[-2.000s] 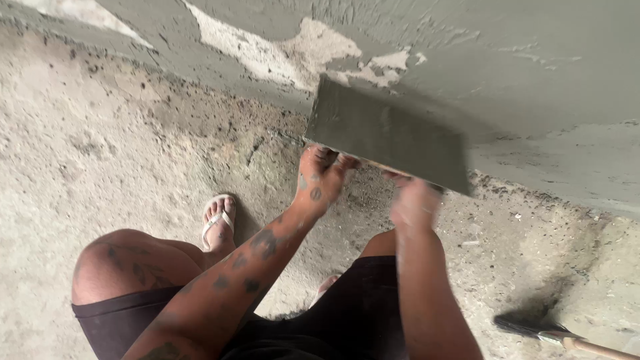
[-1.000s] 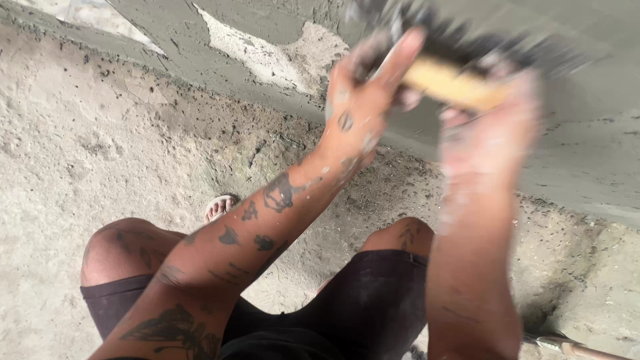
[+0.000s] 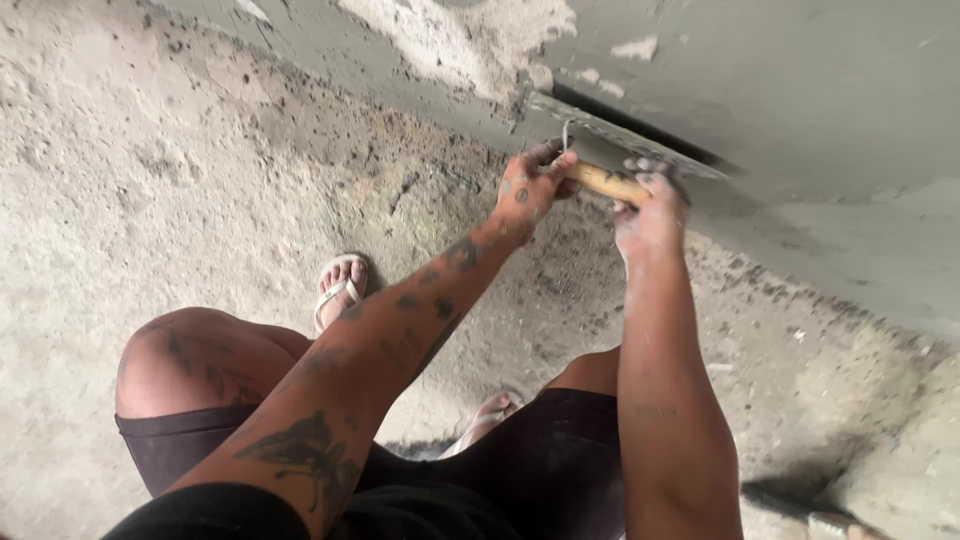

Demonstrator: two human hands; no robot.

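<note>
Both my hands hold a plastering trowel by its wooden handle [image 3: 606,182]. My left hand [image 3: 534,180] grips the handle's left end, beside the metal shank [image 3: 566,135]. My right hand [image 3: 654,210] is closed around the right end, partly blurred. The trowel's long flat blade [image 3: 630,137] is seen nearly edge-on, tilted, close against the lower part of a wall coated in wet grey plaster [image 3: 825,97]. A dark gap or shadow lies along the blade's upper edge. Whether its whole face touches the plaster cannot be told.
A bare pale patch [image 3: 457,45] breaks the plaster above and left of the blade. The rough concrete floor [image 3: 187,210] meets the wall along a diagonal line, with plaster crumbs near it. A dark-headed tool [image 3: 795,502] lies at the bottom right. My sandalled foot [image 3: 341,289] stands below the wall.
Two seconds ago the blade's broad face showed over the wall's base; now it is almost edge-on. Since one second ago both hands have come down from higher on the wall, still with the trowel.
</note>
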